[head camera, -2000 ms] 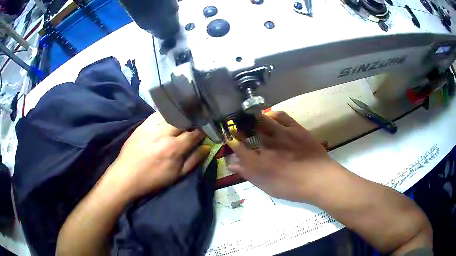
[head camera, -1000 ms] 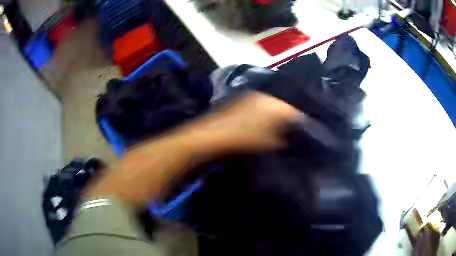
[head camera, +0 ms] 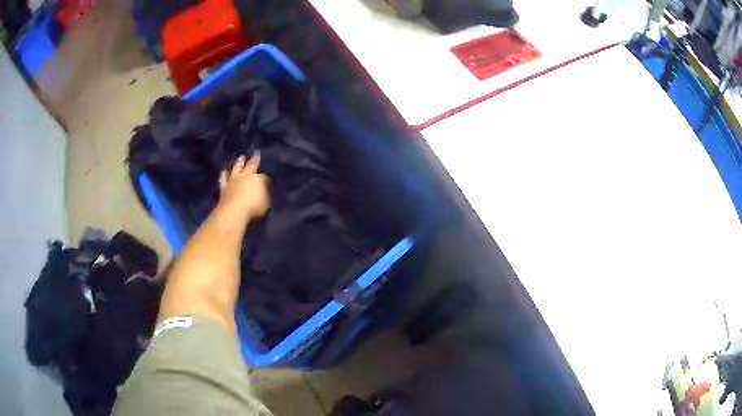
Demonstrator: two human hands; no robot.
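My left hand (head camera: 244,191) reaches down from the lower left onto dark cloth (head camera: 301,219) heaped in a blue plastic crate (head camera: 378,268) on the floor. Its fingers point away from me, slightly apart, and lie on top of the cloth. The thumb side is partly hidden, and no pinched fold shows. The cloth fills the crate and hangs over its far left rim. My right hand is not in view.
The white machine table (head camera: 537,203) lies right of the crate, with a flat red piece (head camera: 496,54) on the adjoining table. A red stool (head camera: 203,41) stands beyond the crate. A dark cloth pile (head camera: 93,305) lies on the floor at left.
The view has swung left from the sewing machine to the crate. The dark garment has left the white table. My left hand has moved from the garment at the table to the heap in the crate.
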